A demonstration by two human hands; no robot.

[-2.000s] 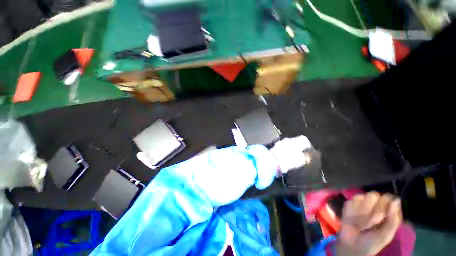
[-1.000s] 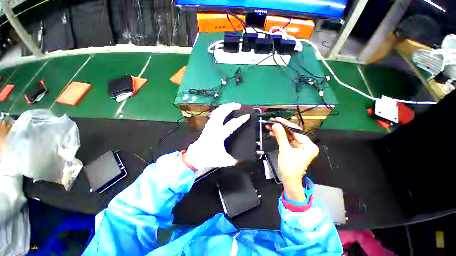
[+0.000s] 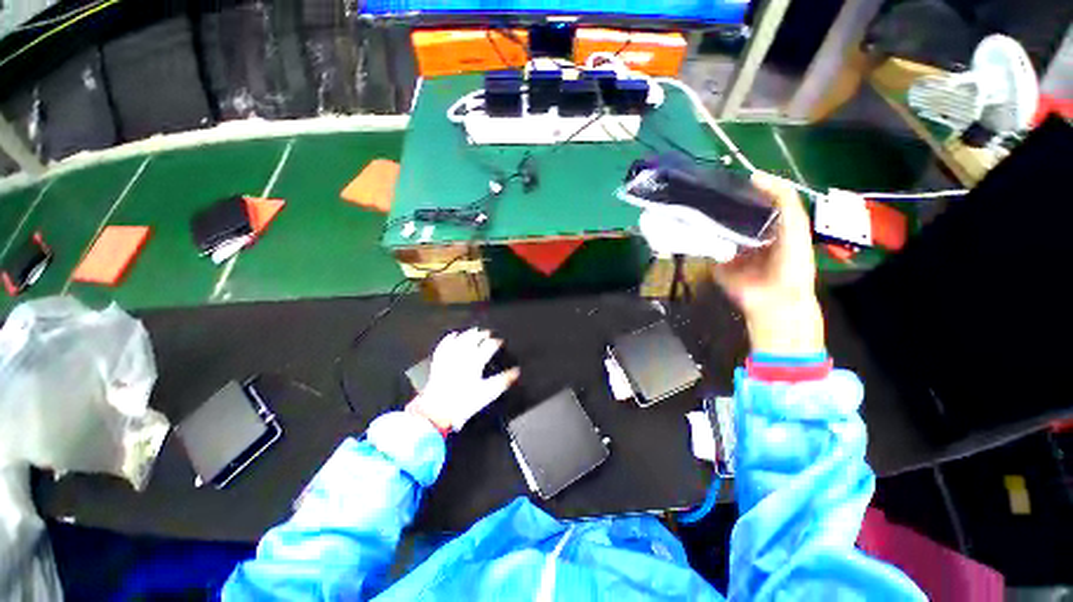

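Observation:
My bare right hand (image 3: 777, 265) holds a flat black set-top box (image 3: 706, 202) tilted above the right end of the raised test shelf; white shows beneath the box. My gloved left hand (image 3: 461, 382) is low over the bench, on or just above another box that it mostly hides; its grip cannot be told. More boxes lie on the black bench: one at left (image 3: 230, 433), one in the middle (image 3: 558, 443), one with a white label (image 3: 655, 361), and one partly behind my right sleeve (image 3: 724, 435).
The raised green shelf (image 3: 577, 194) bears loose test cables (image 3: 453, 216) and a power strip (image 3: 553, 127) with dark adapters. A blue monitor (image 3: 553, 9) stands behind. The green belt (image 3: 306, 253) carries pads and boxes. A plastic bag (image 3: 77, 376) is at left, a black panel (image 3: 988, 282) at right.
The box once held between both hands is in my right hand alone, raised and moved right. My left hand has let go and moved down to the bench. The cable at the ports is no longer seen.

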